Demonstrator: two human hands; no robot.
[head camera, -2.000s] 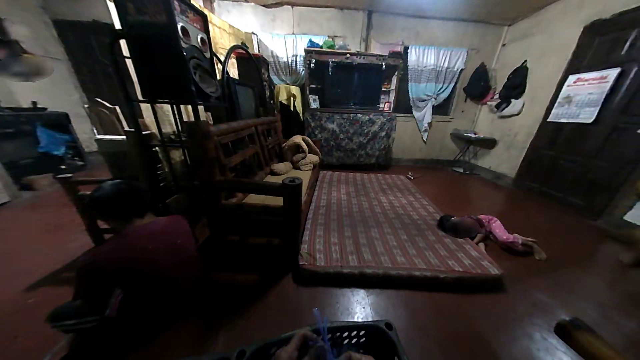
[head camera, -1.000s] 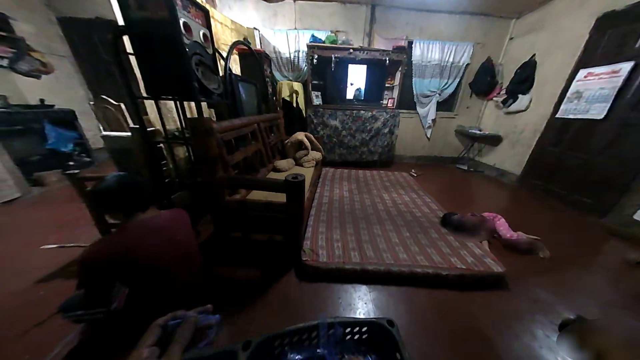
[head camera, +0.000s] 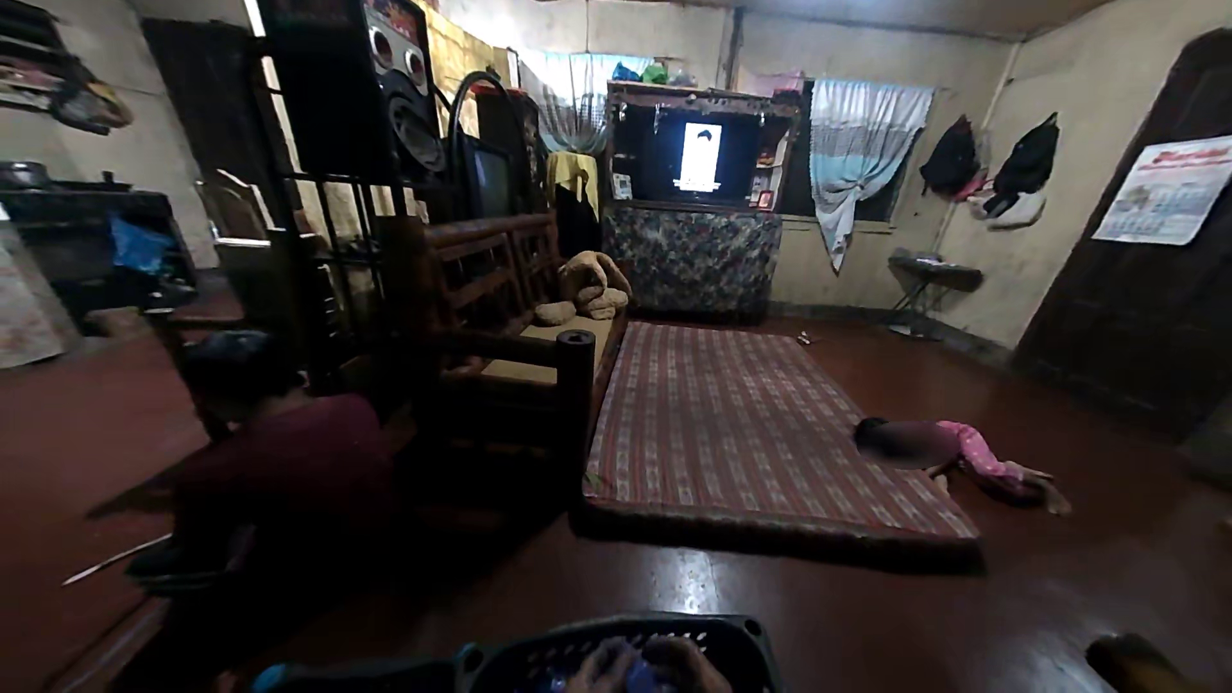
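At the bottom edge of the head view, my left hand (head camera: 604, 666) and my right hand (head camera: 685, 664) are close together over a dark plastic basket (head camera: 674, 626) with holes in its wall. Between the fingers shows a small blue-purple item (head camera: 639, 676), too blurred and cut off to name. The fingers of both hands are curled around it. More bluish material lies low in the basket, mostly hidden by the hands and the frame edge.
Beyond the basket lies a striped mattress (head camera: 722, 423), with a person (head camera: 972, 452) lying partly on its right edge. Another person (head camera: 289, 462) crouches at left beside a wooden bench (head camera: 575, 385). A dark rounded object (head camera: 1136, 664) stands at bottom right.
A second ago my left hand was left of the basket and my right hand far to the right; both are now together over the basket. The television screen, dark at first, shows a bright picture.
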